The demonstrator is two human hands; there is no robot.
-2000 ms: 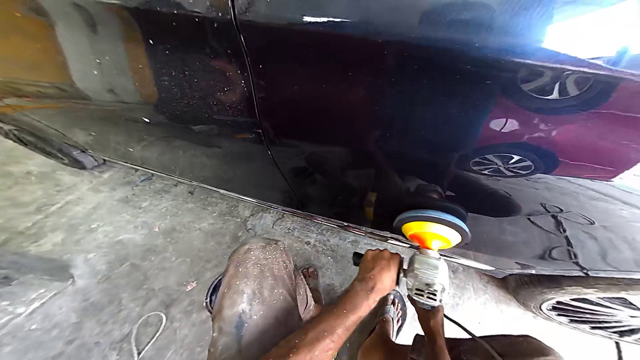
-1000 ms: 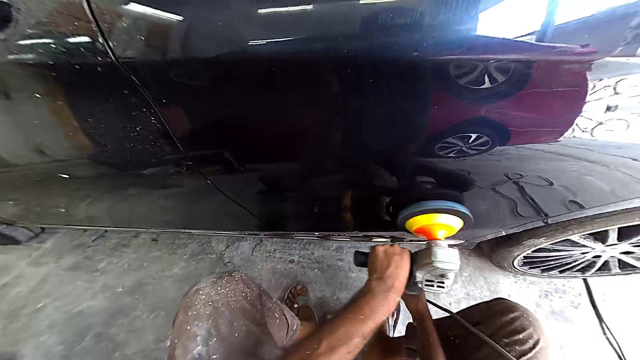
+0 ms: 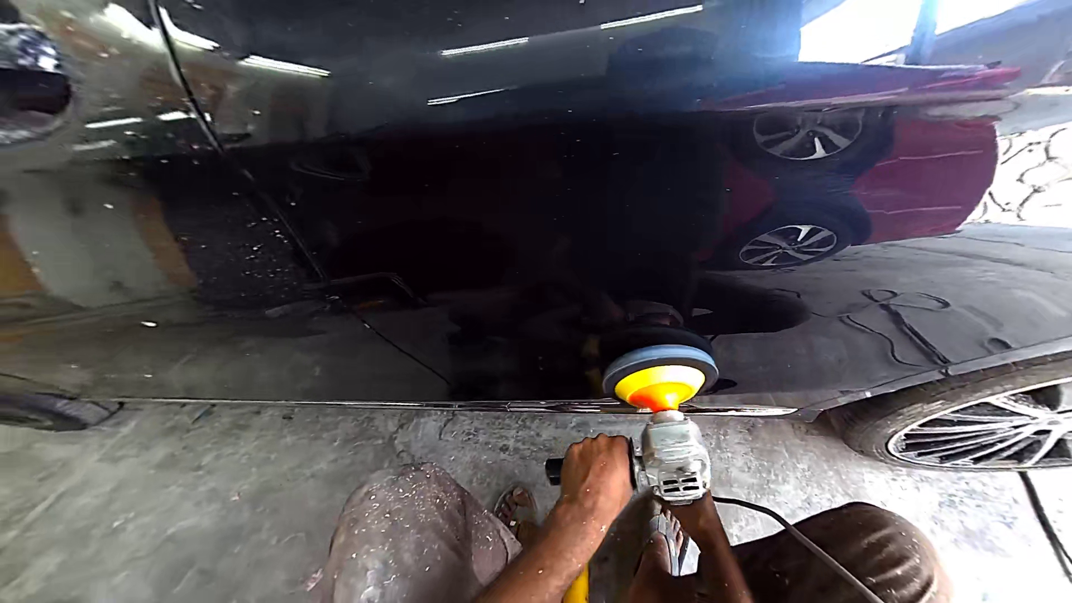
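Observation:
A grey handheld rotary polisher [image 3: 675, 459] with a yellow-orange backing plate and blue-edged pad [image 3: 662, 377] is held against the lower side panel of a glossy dark car [image 3: 519, 276]. My left hand [image 3: 596, 473] is closed around the black side handle, left of the polisher's head. Behind and below the tool body is my right hand [image 3: 688, 507], mostly hidden by it; the forearm runs up to the tool, but the fingers do not show. White specks dot the paint at the left.
A car wheel [image 3: 988, 423] stands at the right edge. The polisher's black cord [image 3: 796, 536] runs down over my right knee. Beneath lies a concrete floor [image 3: 209, 494], with another cable [image 3: 1043, 511] at the far right. The paint reflects a red car.
The view has shifted, bringing more of the right wheel into sight. Both arms and the polisher stay low on the panel, and the pad now sits a little further left from the wheel.

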